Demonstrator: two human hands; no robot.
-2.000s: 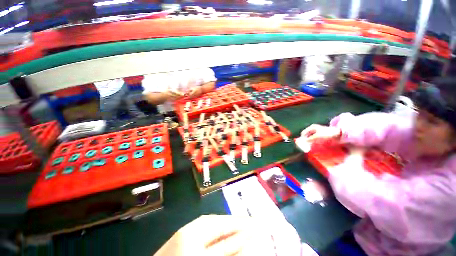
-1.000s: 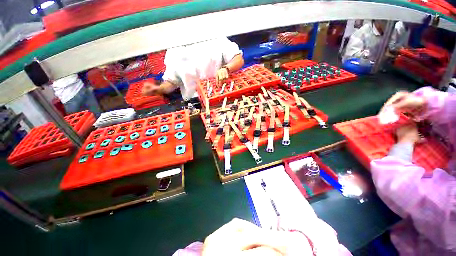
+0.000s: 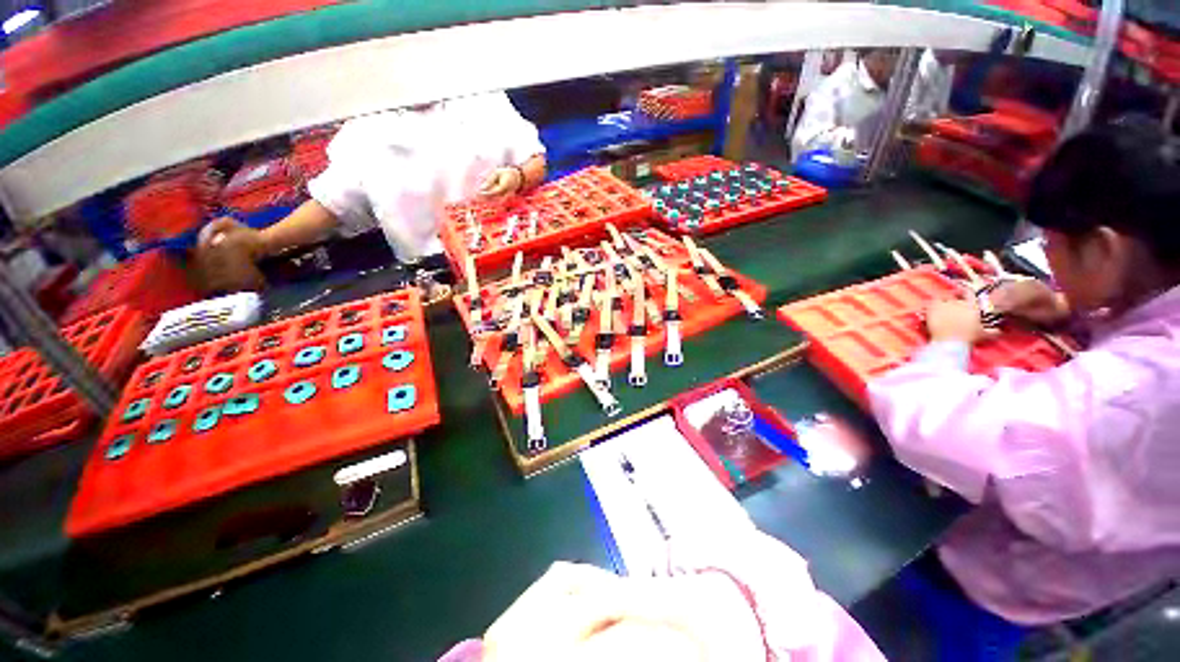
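My hands show only as a pale, overexposed shape [image 3: 608,621] at the bottom edge, between pink sleeves. Left and right cannot be told apart, and whether they hold anything is hidden. Nearest in front are a white paper sheet [image 3: 705,526] with a pen [image 3: 651,499] on it, and a small red box [image 3: 692,446] holding a clear or metal item. A blue item [image 3: 779,435] lies beside the box. Beyond, tan-strapped watches [image 3: 606,339] lie heaped on a red tray [image 3: 705,329].
A red tray [image 3: 259,450] with teal watch cases [image 3: 401,398] stands left. A person in pink [image 3: 1035,427] works over a red tray [image 3: 828,326] at right. A person in white [image 3: 421,168] sits across the green bench. A pale shelf beam [image 3: 518,65] crosses above.
The view has shifted, and the scene sits further left than one second ago. The person at right now has strapped watches at their tray. My hands remain at the bottom edge.
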